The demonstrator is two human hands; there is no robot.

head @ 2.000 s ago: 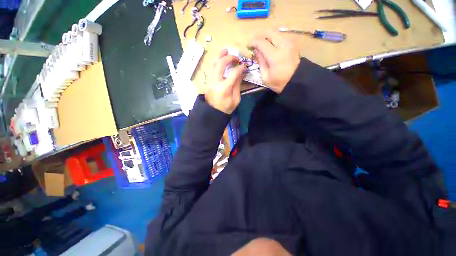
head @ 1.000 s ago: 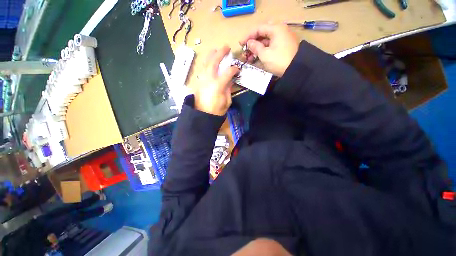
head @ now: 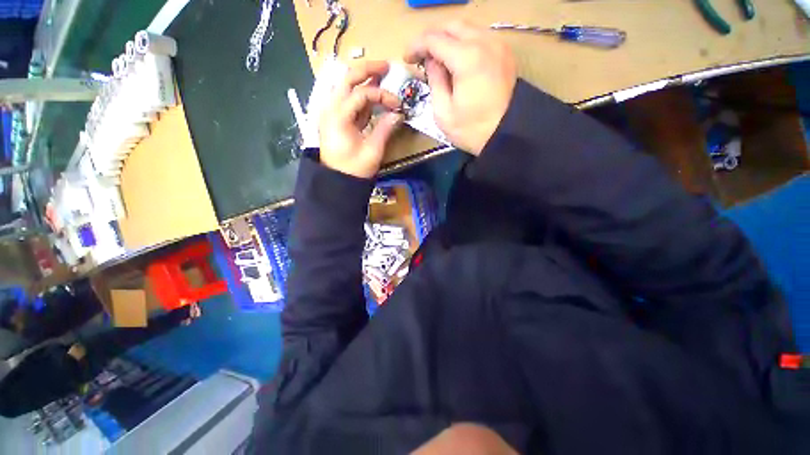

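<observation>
A white housing shell (head: 429, 122) with a round end is between my hands, near the bench's front edge. Small dark and metallic parts with a bit of red (head: 411, 92) show inside the round end. My left hand (head: 357, 124) is at its left side, with thumb and fingertips at the round end. My right hand (head: 462, 80) grips the shell from the right and covers part of it. What the fingertips pinch is too small to tell.
A screwdriver (head: 590, 35) lies behind my right hand, and green-handled pliers (head: 713, 16) lie at the back right. Wired parts (head: 331, 27) and a dark mat (head: 233, 115) are at the left. White units (head: 146, 75) stand in a row farther left. Blue crates (head: 391, 233) are below the bench.
The shell has turned, so its round end now faces up with the inside showing. My right hand has closed in over the shell's right part. The view has shifted slightly.
</observation>
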